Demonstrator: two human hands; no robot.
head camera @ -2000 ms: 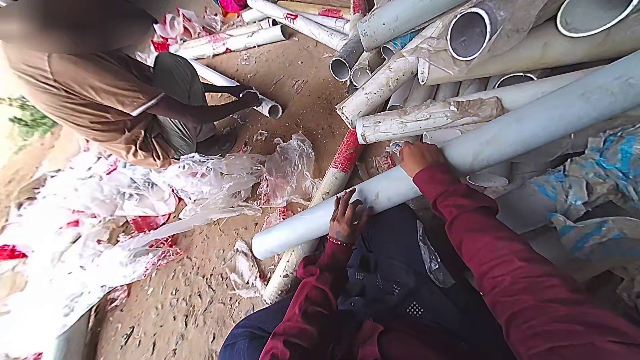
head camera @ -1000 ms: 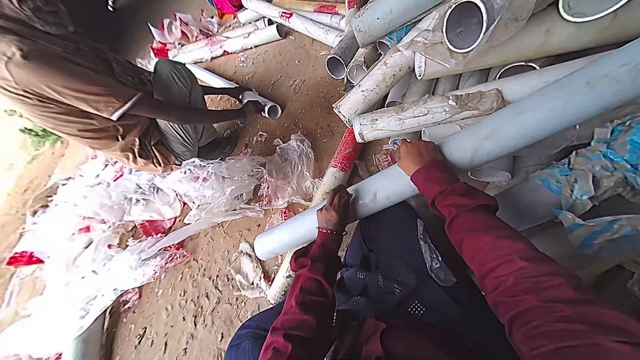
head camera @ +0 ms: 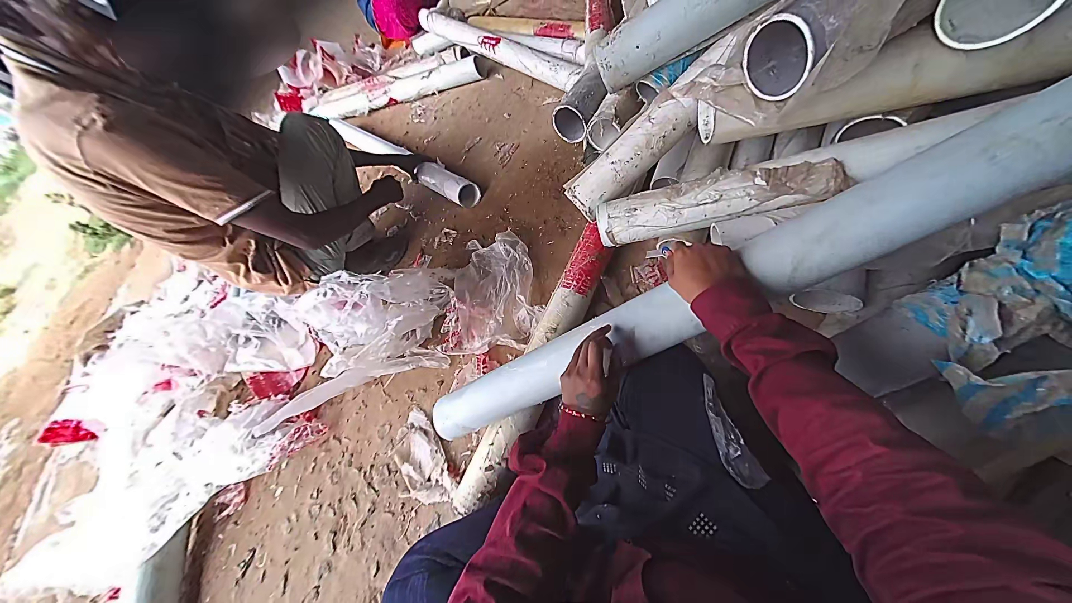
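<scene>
A long pale blue-grey plastic pipe [head camera: 888, 209] lies slantwise over my lap, its near end at lower left and its far part running out at the upper right. My left hand [head camera: 590, 377] rests against the side of this pipe near that end, fingers bent on its surface. Farther along, my right hand [head camera: 703, 268] lies over the pipe's upper side; something small and blue-white shows by its fingertips, too small to identify. A white and red wrapped pipe [head camera: 574, 289] passes beneath the long one.
Stacked pipes [head camera: 645, 151], some in torn plastic film, fill the upper right. A co-worker [head camera: 167, 176] squats at upper left, a hand at a white pipe [head camera: 448, 184]. Crumpled plastic wrapping [head camera: 368, 318] covers ground at left. Blue-marked film [head camera: 997, 310] lies at right.
My left hand has shifted slightly on the pipe, its fingers first spread, then curled over it, now bent at its side. The co-worker's nearer hand has come away from the white pipe's end.
</scene>
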